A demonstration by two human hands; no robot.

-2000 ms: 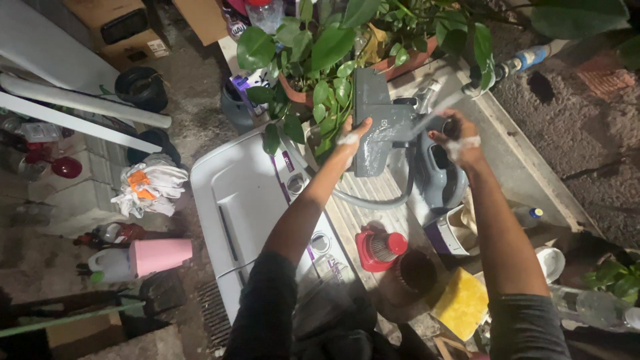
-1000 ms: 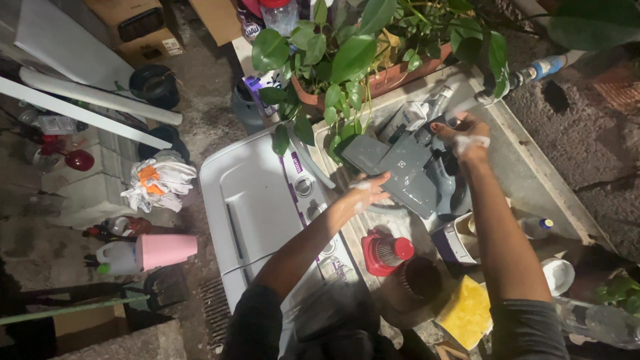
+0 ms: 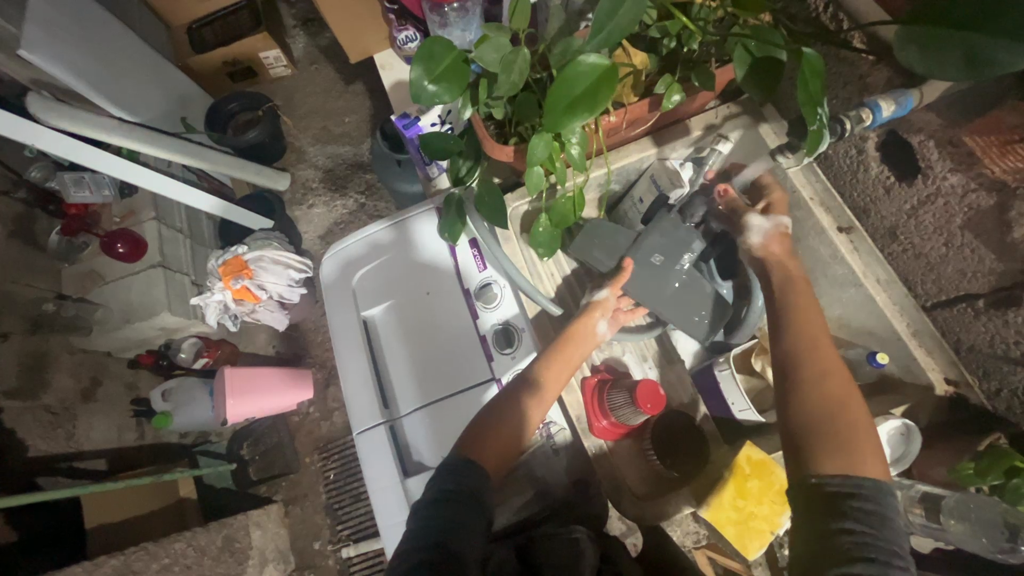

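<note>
A wet grey plastic floor nozzle (image 3: 668, 272), like a vacuum cleaner's, is tilted over the concrete sink (image 3: 848, 232). My left hand (image 3: 616, 308), with suds on the wrist, supports its near left edge, thumb and fingers spread. My right hand (image 3: 756, 208), also with suds on its wrist, is at the nozzle's neck; its fingers are partly blurred by water spray from the tap (image 3: 788, 154). Behind and under the nozzle are a grey curved part (image 3: 744, 300) and a grey hose. Nearer me, a red pleated filter (image 3: 624, 404) stands on the ribbed washboard beside a dark round part (image 3: 676, 442).
A white washing machine (image 3: 424, 304) stands at the left. A potted plant (image 3: 584, 96) overhangs the sink's far edge. On the right are a purple-and-white carton (image 3: 728, 392), a yellow sponge (image 3: 748, 500), a white lid (image 3: 898, 442) and a clear bottle (image 3: 968, 512).
The nozzle, upright two seconds ago, has turned and lies tilted, lower over the sink. My left hand has shifted from its upper left side to its lower left edge.
</note>
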